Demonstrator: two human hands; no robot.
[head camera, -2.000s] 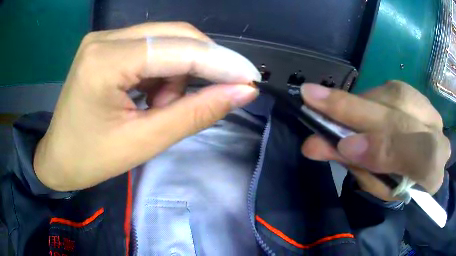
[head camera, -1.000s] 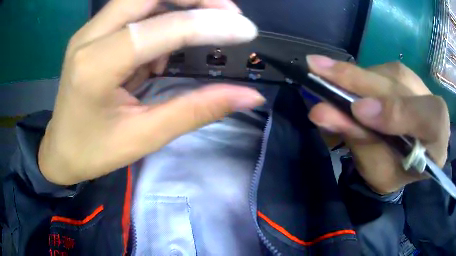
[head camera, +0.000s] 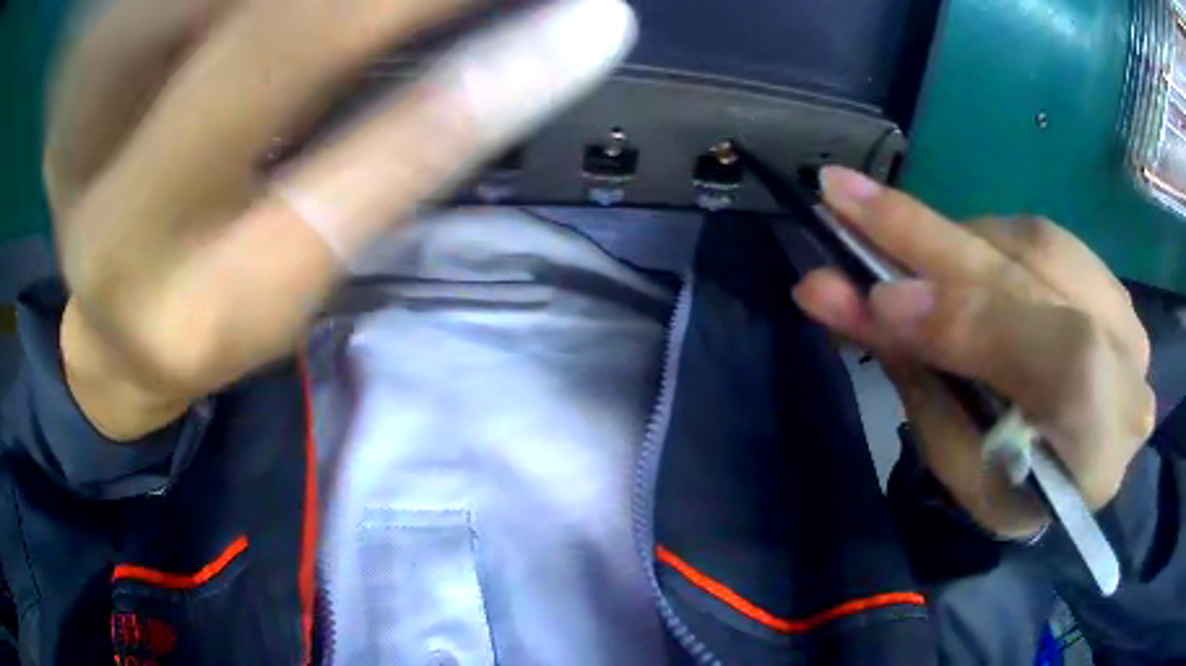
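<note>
My right hand (head camera: 988, 325) holds dark tweezers (head camera: 852, 254) with a whitish band and silver rear end. Their tips are at a seat of the grey fixture bar (head camera: 670, 124), where a tiny copper coil (head camera: 724, 154) shows. The seat to its left holds a small shiny part without visible copper. My left hand (head camera: 247, 195) is blurred and raised over the bar's left part, with a white finger cot (head camera: 553, 59) on one finger. It is cut off by the top edge, and I cannot tell whether it holds anything.
The bar lies along the near side of a black tray (head camera: 780, 46) on a green surface (head camera: 1027, 143). Stacked clear trays with copper-coloured rows (head camera: 1164, 117) stand at the right edge. My dark, orange-trimmed jacket (head camera: 780, 520) is close below the bar.
My left hand has lifted away from the tweezer tips, up and left. The copper coil is now at a bar seat with the tips on it. The bar shows further right and higher.
</note>
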